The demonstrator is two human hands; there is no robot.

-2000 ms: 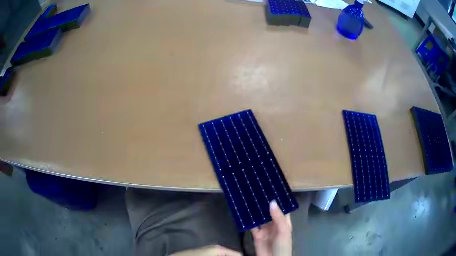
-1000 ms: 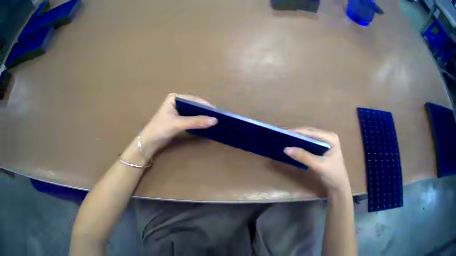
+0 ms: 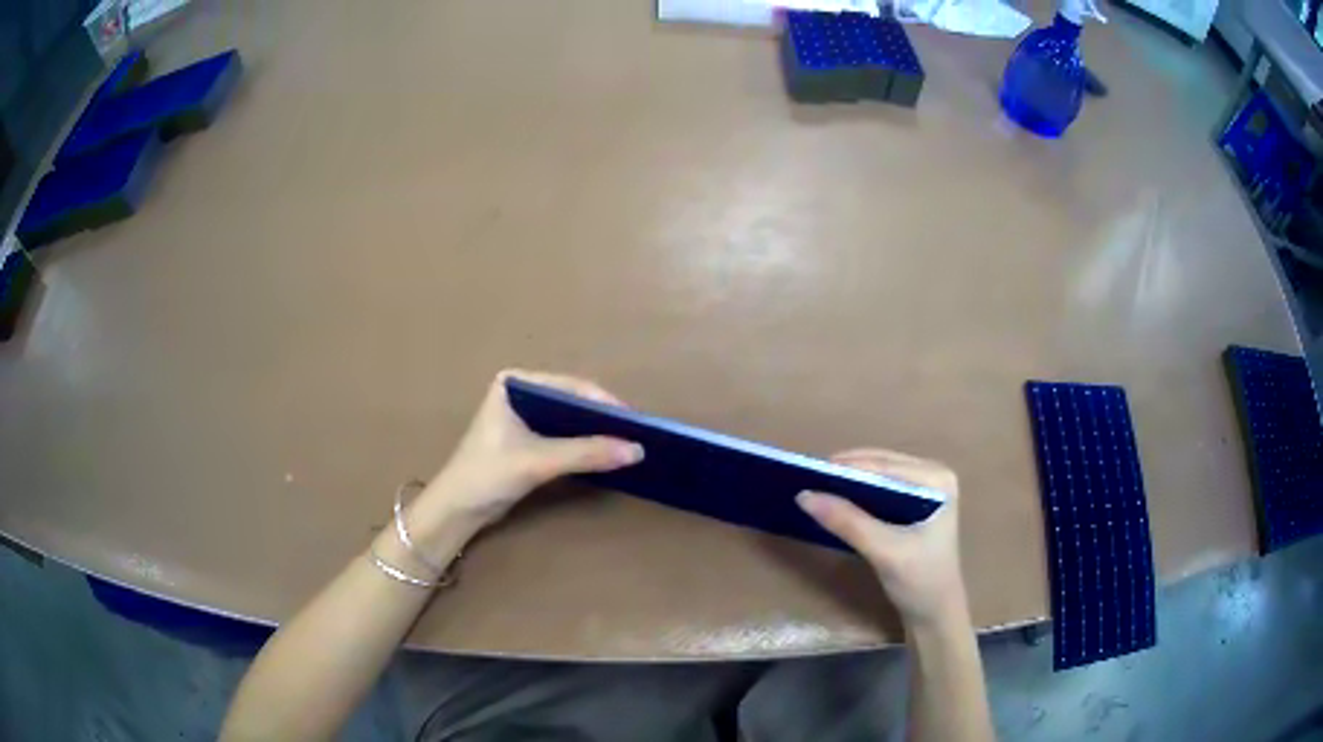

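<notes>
A dark-blue half-cut cell stack (image 3: pixel 711 476) is held tilted up on its long side above the table's front part, with its pale long edge on top. My left hand (image 3: pixel 530 447) grips its left end, thumb on the near face and fingers behind. My right hand (image 3: pixel 903 525) grips its right end the same way. Another half-cut cell (image 3: pixel 1093 522) with silver lines lies at the right, overhanging the table's front edge. A thick stack of uncut cells (image 3: pixel 1284 447) lies at the far right edge.
Finished strip stacks (image 3: pixel 102 177) lie at the far left of the tan table (image 3: pixel 435 261). At the back are a small cell block (image 3: pixel 853 61), the edge of a white tray (image 3: pixel 721 10), a white wipe (image 3: pixel 969 13) and a blue spray bottle (image 3: pixel 1043 80).
Two seconds ago the piece lay flat, with my right hand at its near end. Both hands then took it and tilted it up. Since one second ago the whole view has shifted downward.
</notes>
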